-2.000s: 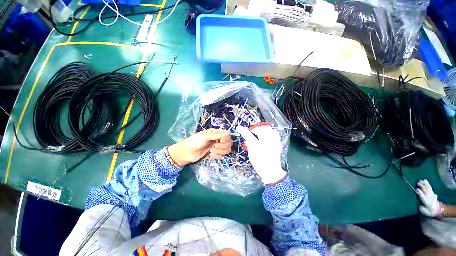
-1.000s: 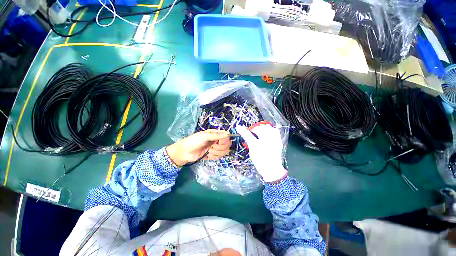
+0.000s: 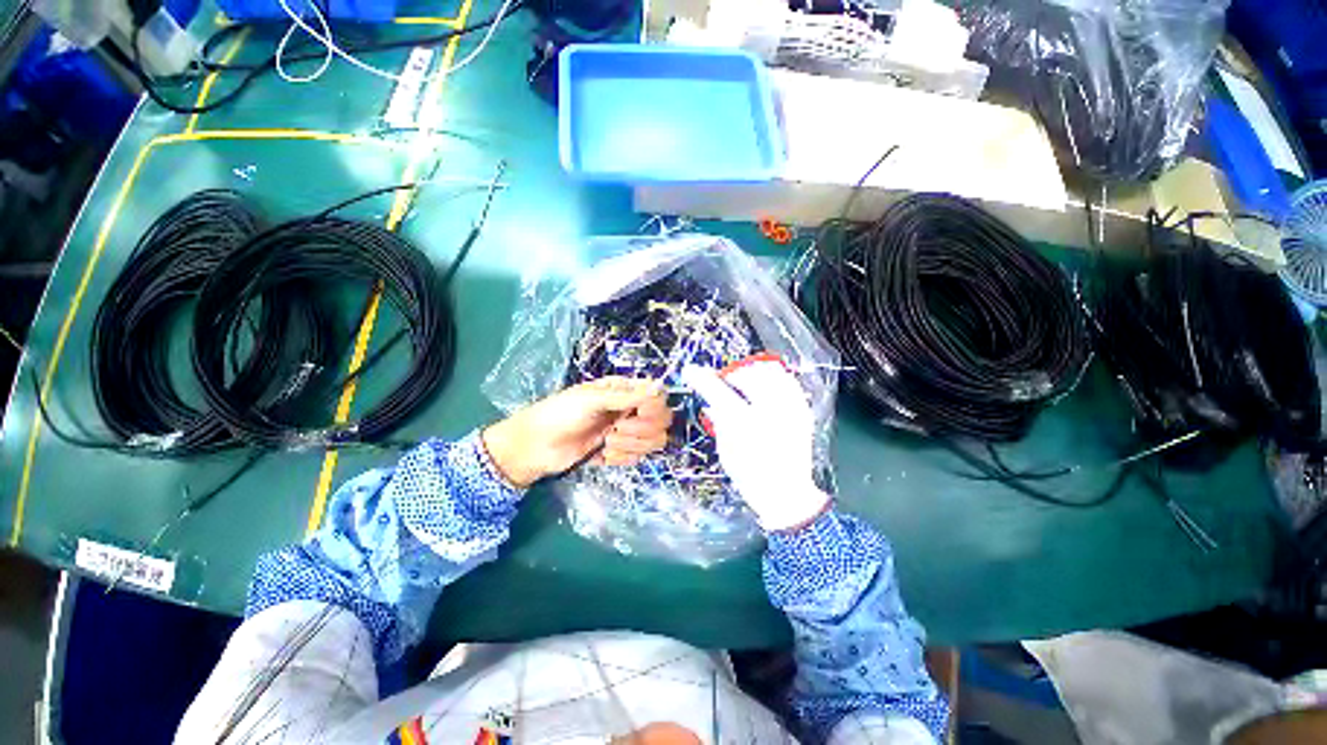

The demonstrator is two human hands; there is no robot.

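Observation:
My bare left hand (image 3: 597,427) pinches a thin cable end (image 3: 674,389) between thumb and fingertips over the open bag. My right hand (image 3: 767,440), in a white glove, is closed around a small red-handled cutting tool (image 3: 757,361); its tip is close to the cable end, mostly hidden by the glove. Below both hands the crinkled clear plastic bag (image 3: 648,534) is open and heaped with short white, blue and dark wire scraps (image 3: 677,332). Whether the tool touches the cable end is too small to tell.
Two overlapping coils of black cable (image 3: 146,313) lie at left, a thicker coil (image 3: 946,313) at right and another (image 3: 1215,349) at far right. A blue tray (image 3: 670,178) and a long cream carton (image 3: 931,146) stand beyond the bag. A person's arm shows at lower right.
My hands stay nearly in place; the dark strand seen at the fingertips one second ago now looks lighter. The other person's gloved hand at right has gone from view.

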